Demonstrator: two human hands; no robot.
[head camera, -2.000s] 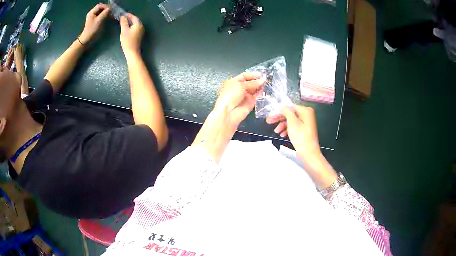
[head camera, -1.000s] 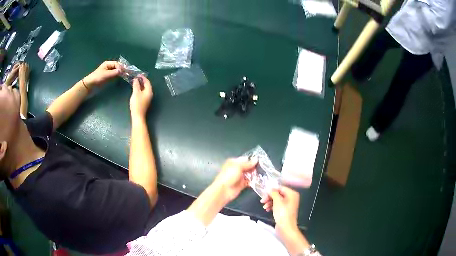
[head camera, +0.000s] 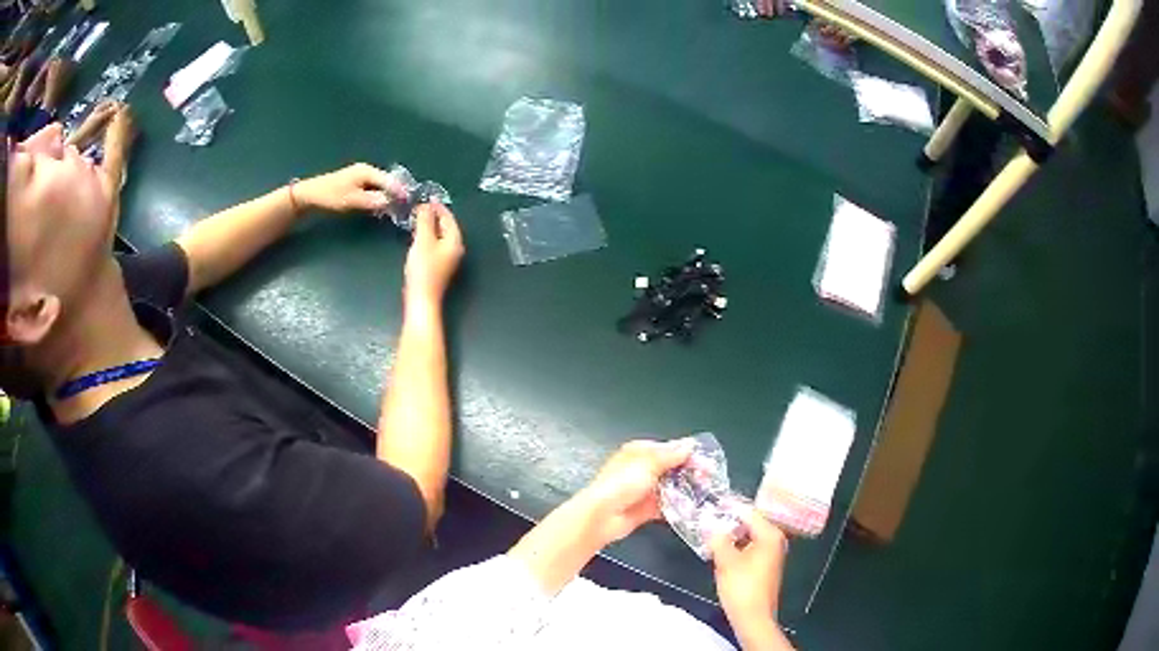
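Observation:
My left hand (head camera: 636, 483) and my right hand (head camera: 750, 560) hold a crumpled clear plastic bag (head camera: 699, 493) between them, above the bench's front edge. The bag looks bunched and shiny; what is inside it cannot be told. A stack of white slips with a pink-red lower edge (head camera: 810, 460) lies just right of the bag. A pile of black cables (head camera: 684, 299) with small light connector ends lies beyond my hands.
A person in a black shirt (head camera: 242, 471) sits at my left, holding a small clear bag (head camera: 409, 200). Larger clear bags (head camera: 535, 149) lie behind. A second white stack (head camera: 857, 257), a cream tube rack (head camera: 972, 219) and a brown carton (head camera: 909, 426) are at right.
The view has shifted, showing more of the bench's far side and rack. The bag between my hands is more bunched up than before. The neighbour's hands still hold a bag.

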